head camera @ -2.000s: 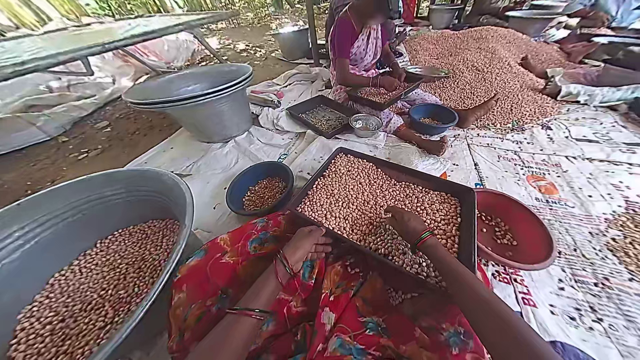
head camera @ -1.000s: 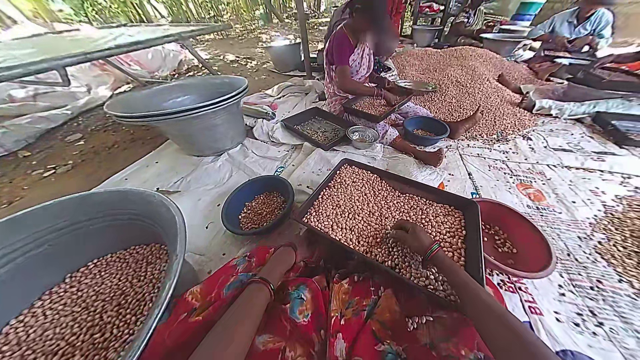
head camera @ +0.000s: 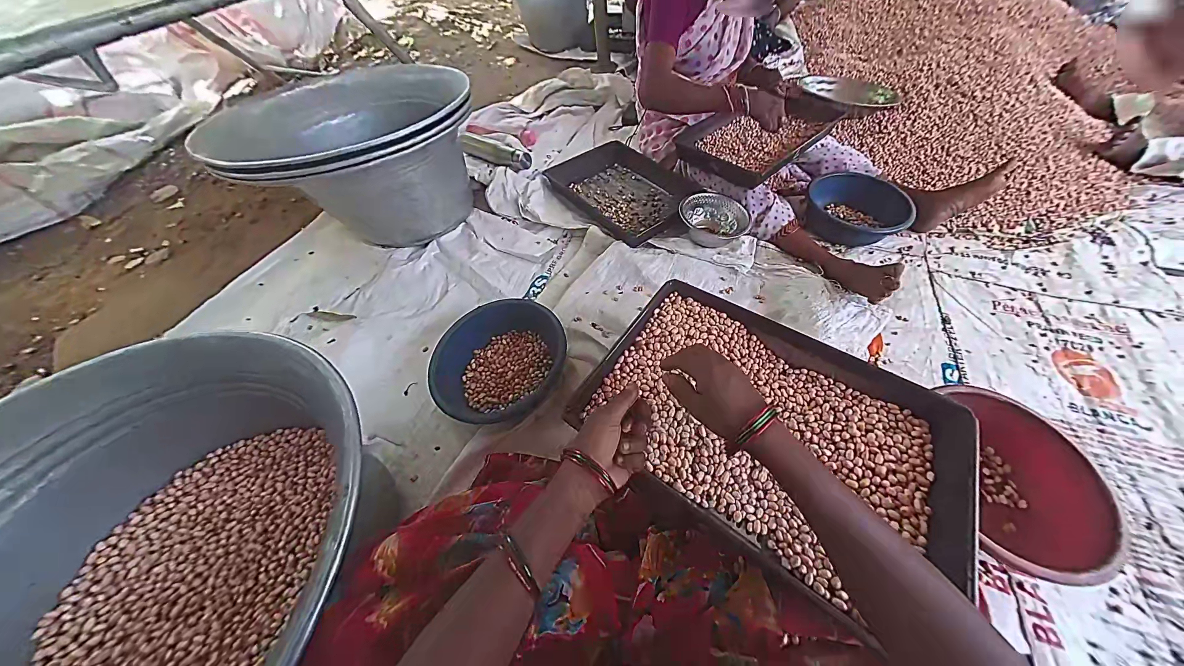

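Note:
A dark rectangular tray point(head camera: 953, 444) full of light brown nuts or seeds point(head camera: 823, 435) rests over my lap, on red flowered cloth point(head camera: 592, 592). My left hand point(head camera: 615, 435) is at the tray's left edge, fingers curled; what they hold cannot be made out. Over the left part of the nuts is my right hand point(head camera: 712, 388), bent at the wrist, with a small pale thing at its fingertips. A blue bowl point(head camera: 444, 370) with redder nuts stands left of the tray. The red basin point(head camera: 1054, 490) to its right holds a few nuts.
At lower left stands a large metal tub point(head camera: 342, 444) of nuts. Stacked metal tubs point(head camera: 388, 194) are behind it. Ahead sits a person point(head camera: 675, 83) with a tray point(head camera: 708, 153), beside a small metal bowl point(head camera: 714, 217), another blue bowl point(head camera: 860, 208) and a large heap of nuts point(head camera: 943, 92).
My left hand has come up from my lap to the tray's left edge. My right hand has moved left across the nuts, close to the left one.

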